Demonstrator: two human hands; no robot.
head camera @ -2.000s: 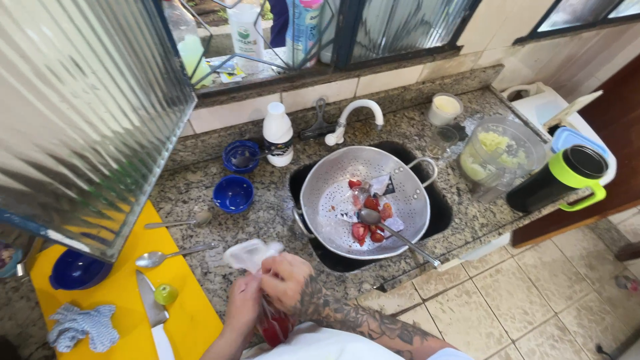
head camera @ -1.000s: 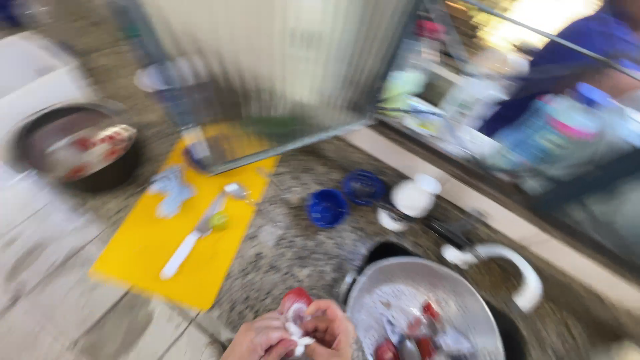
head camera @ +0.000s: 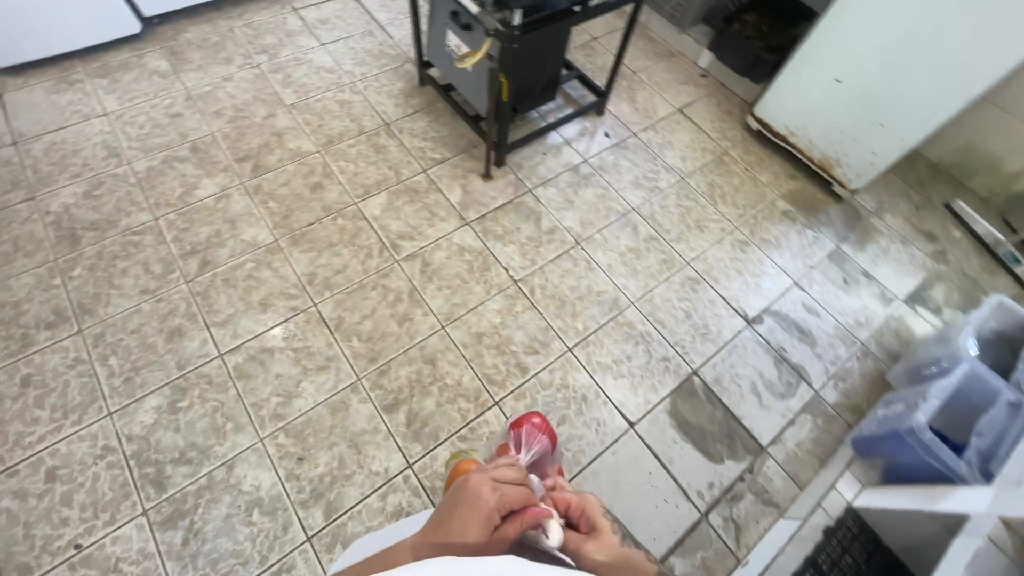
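Low in the view, my left hand (head camera: 484, 506) and my right hand (head camera: 582, 526) meet at the gathered, twisted neck of a clear plastic bag (head camera: 552, 524). The bag's filled part lies just beyond my fingers, with red tomatoes (head camera: 532, 432) showing through the stretched plastic. An orange-coloured fruit or vegetable (head camera: 462, 474) shows beside my left hand, partly hidden by it. Fingers of both hands grip the bag's neck, and the fingertips are partly hidden. Whether the plastic is knotted cannot be told.
Tiled floor (head camera: 416, 280) spreads ahead. A black metal stand (head camera: 500, 96) with a grey box inside is at the top centre. A white appliance with a rusty lower edge (head camera: 872, 96) stands at the upper right. Translucent plastic bins (head camera: 928, 424) sit on a white shelf (head camera: 920, 499) at the right.
The view has swung far from the sink, colander and yellow cutting board to the floor. Both hands stay together on the plastic bag.
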